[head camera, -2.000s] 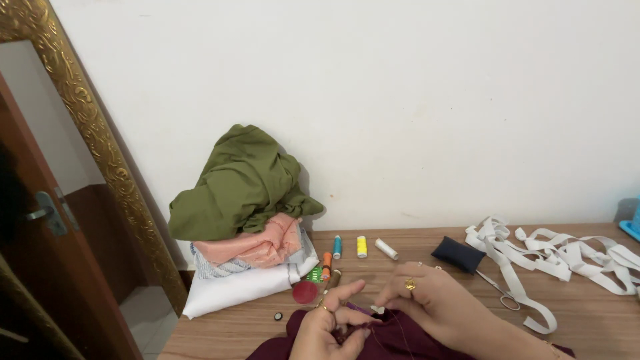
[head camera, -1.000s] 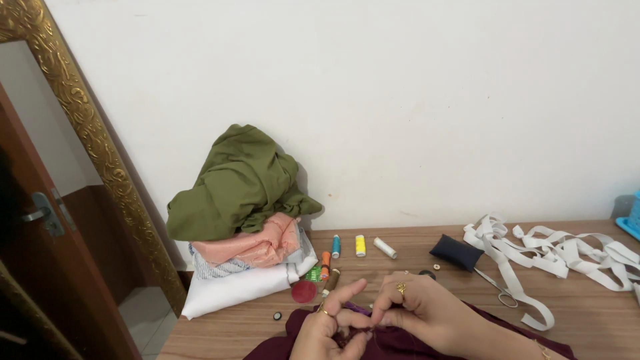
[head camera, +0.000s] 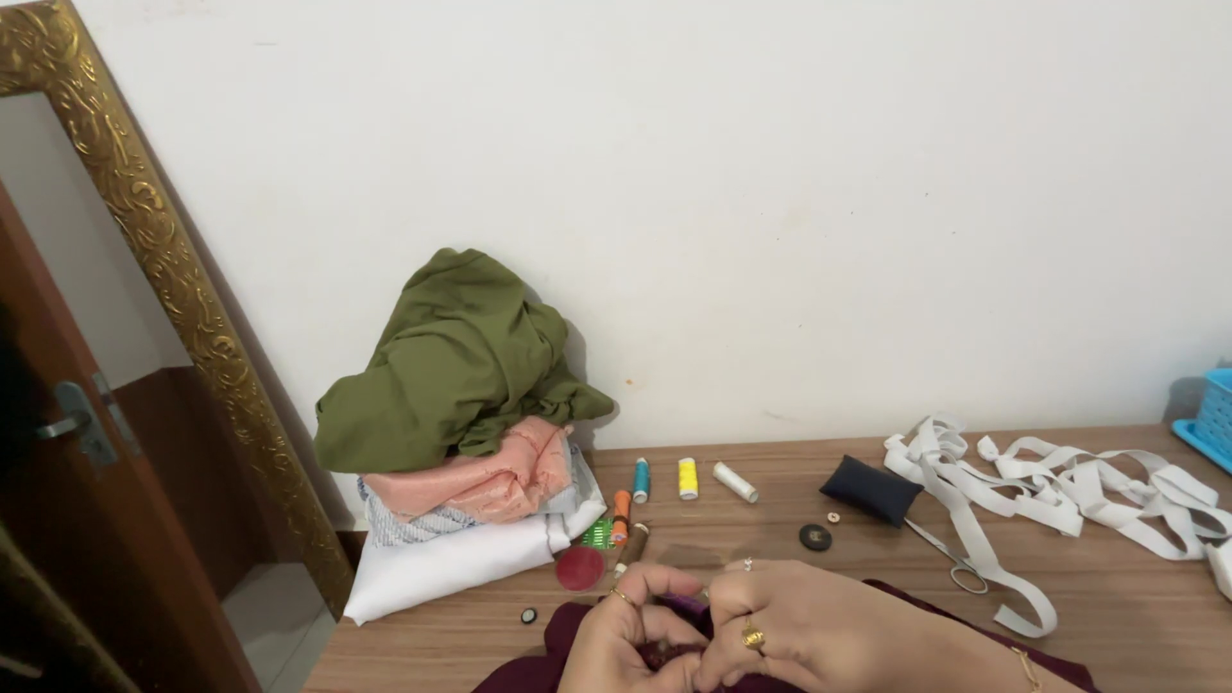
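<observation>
Dark maroon fabric (head camera: 568, 640) lies at the table's near edge, under and between both hands. My left hand (head camera: 630, 640) pinches a fold of it with bent fingers. Against it, my right hand (head camera: 789, 621), wearing rings, closes its fingertips at the same spot; whether a needle or button is between them is hidden. Just beyond the hands lie a brown thread spool (head camera: 631, 549), a round dark red item (head camera: 580, 569) and a large black button (head camera: 815, 537). A small dark button (head camera: 528, 615) is left of the fabric.
Folded cloths with a green garment (head camera: 462, 356) on top stand at left. Teal (head camera: 641, 480), yellow (head camera: 687, 478), white (head camera: 735, 482) and orange (head camera: 621, 518) spools lie near the wall. At right are a black cushion (head camera: 871, 491), partly covered scissors (head camera: 967, 577), white elastic (head camera: 977, 539) and a blue basket (head camera: 1215, 409).
The right hand's fingers have curled down and closed in against the left hand's fingertips. The black button, mostly hidden behind the right hand two seconds ago, is now in full view.
</observation>
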